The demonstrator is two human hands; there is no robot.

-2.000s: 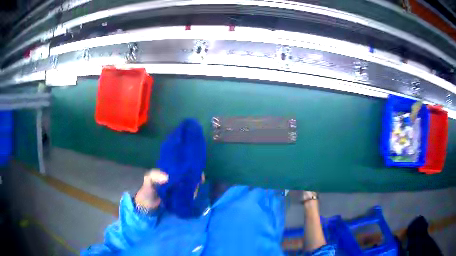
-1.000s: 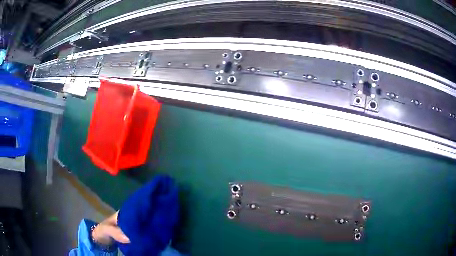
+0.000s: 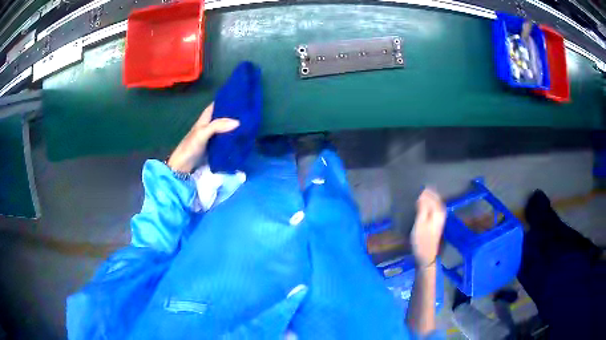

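My left hand [image 3: 200, 141] is shut on a dark blue cloth or cap [image 3: 238, 119] at the near edge of the green bench [image 3: 279, 106]. Something white shows just under my left wrist. My right hand [image 3: 429, 222] is low at my right side, off the bench, over the floor; it is slightly blurred, no thing shows in it, and how its fingers lie cannot be told. A flat grey oblong metal module [image 3: 351, 56] lies on the bench, with a row of small fittings along its face and round holes at its ends.
A red bin [image 3: 164, 44] stands at the bench's left. A blue bin [image 3: 522, 53] of small mixed parts stands at the right against a second red bin [image 3: 557, 65]. Metal rails run beyond the bench. Blue stools [image 3: 493, 249] and a person's dark-clothed leg [image 3: 565, 265] are at lower right.
The view has swung down and right from the rails, so my front, my right hand and the stools show again. My left hand still holds the cloth; the module still lies on the bench.
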